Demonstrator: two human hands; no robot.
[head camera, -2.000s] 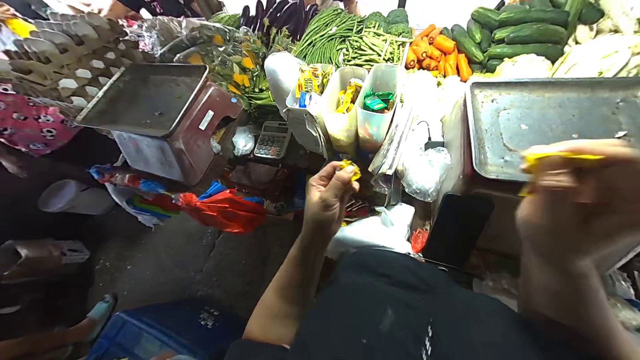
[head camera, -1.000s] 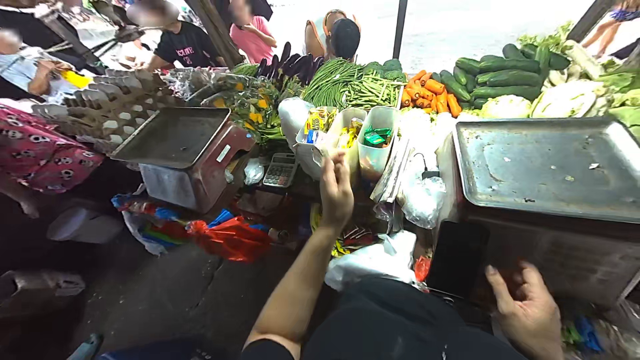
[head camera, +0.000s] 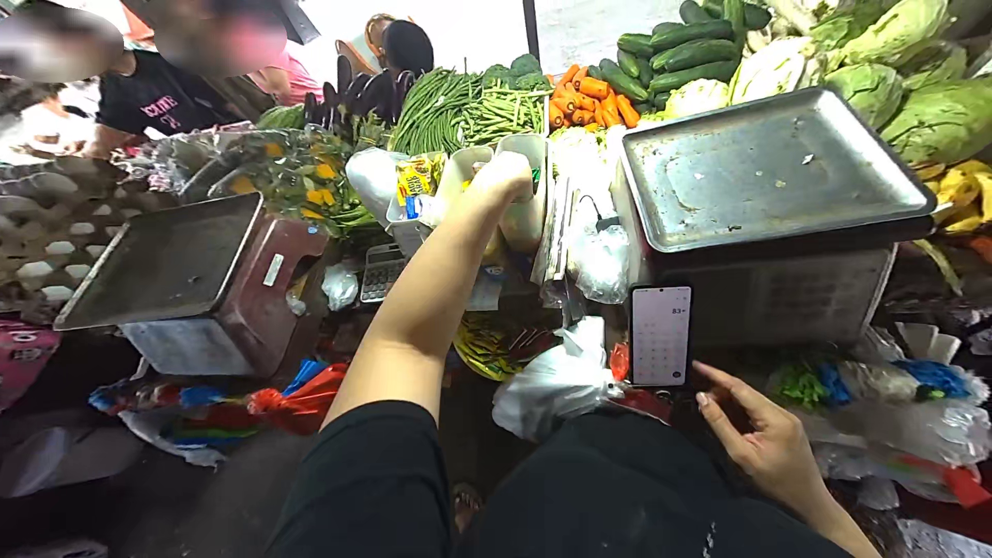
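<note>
My left hand (head camera: 508, 177) is stretched forward over the white plastic containers (head camera: 525, 219) of small packets; its fingers are hidden, so a hold cannot be told. My right hand (head camera: 756, 434) is at the lower right, thumb and forefinger apart and nothing in them, beside a smartphone (head camera: 661, 335). The phone stands upright with its screen lit on a calculator, in front of the right weighing scale. A metal tray (head camera: 775, 174) tops that scale. Left of my arm are a pocket calculator (head camera: 382, 273) and yellow seasoning packets (head camera: 418, 177) in another container.
A second scale with a metal tray (head camera: 174, 260) stands left. Green beans (head camera: 438, 108), carrots (head camera: 589, 97), cucumbers (head camera: 690, 58) and cabbages (head camera: 930, 116) lie behind. White plastic bags (head camera: 550, 387) hang near my body. Egg trays (head camera: 54, 240) are at the far left. People (head camera: 167, 97) stand beyond the stall.
My left hand has reached forward over the containers. My right hand, which held something yellow two seconds ago, is down beside the phone. The phone screen, dark before, is lit.
</note>
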